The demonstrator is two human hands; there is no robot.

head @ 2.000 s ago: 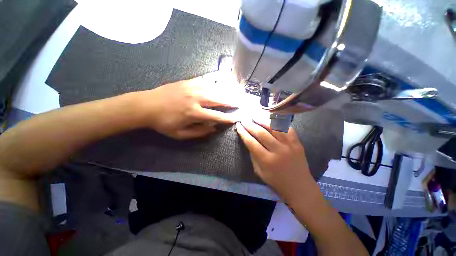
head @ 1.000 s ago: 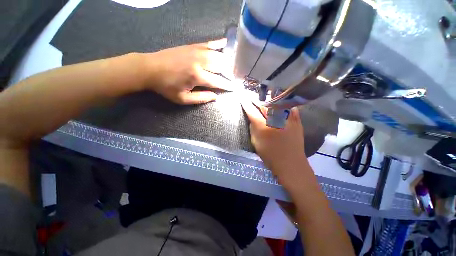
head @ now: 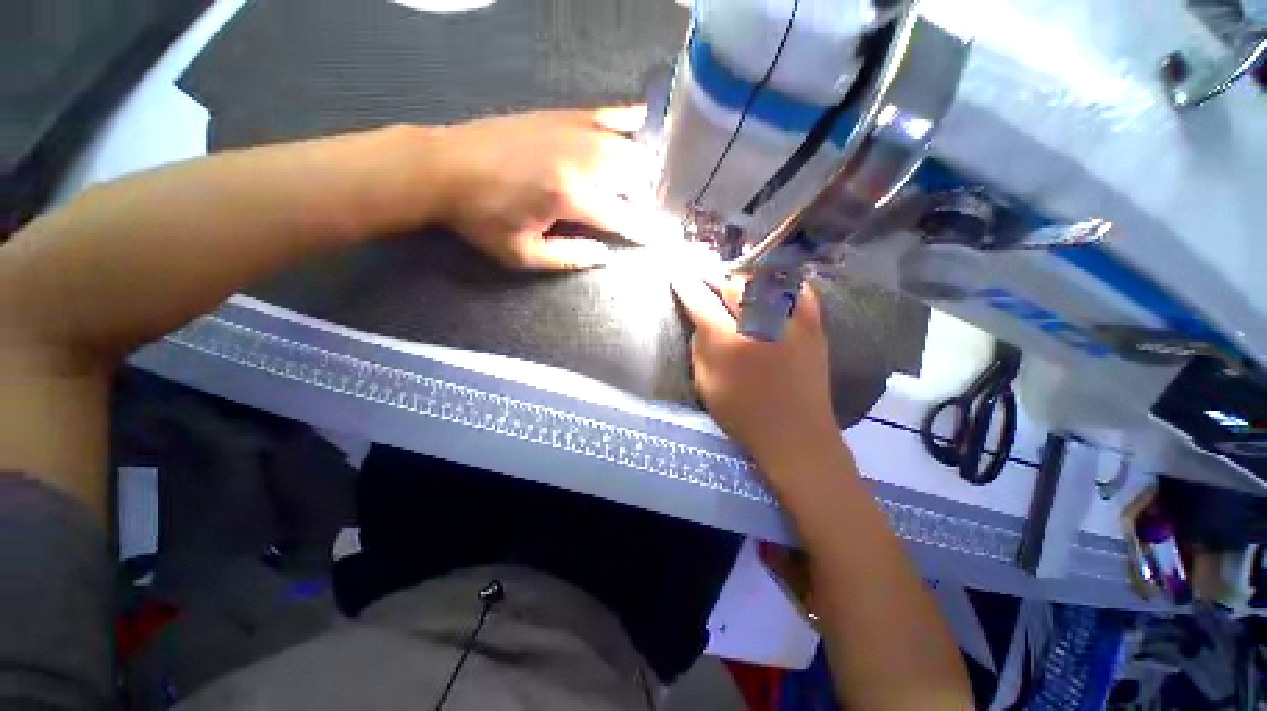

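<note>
A large dark garment panel lies on the white table under the sewing machine head. My left hand lies on the panel left of the needle area, palm down, fingers pointing at the bright light. My right hand is on the panel just in front of the needle area, its fingertips close to the left fingertips. A small metal plate hangs in front of the right fingers. Glare hides the presser foot, the needle and whatever lies between the fingertips.
Black scissors lie right of the panel, beside an upright grey bar. The printed ruler runs along the table's front edge. A blue mesh crate is below right. A dark control panel is at the right edge.
The panel has moved away from me under the head, uncovering the ruler at the front edge. Both hands have moved away with it and remain on the cloth. The view has shifted somewhat.
</note>
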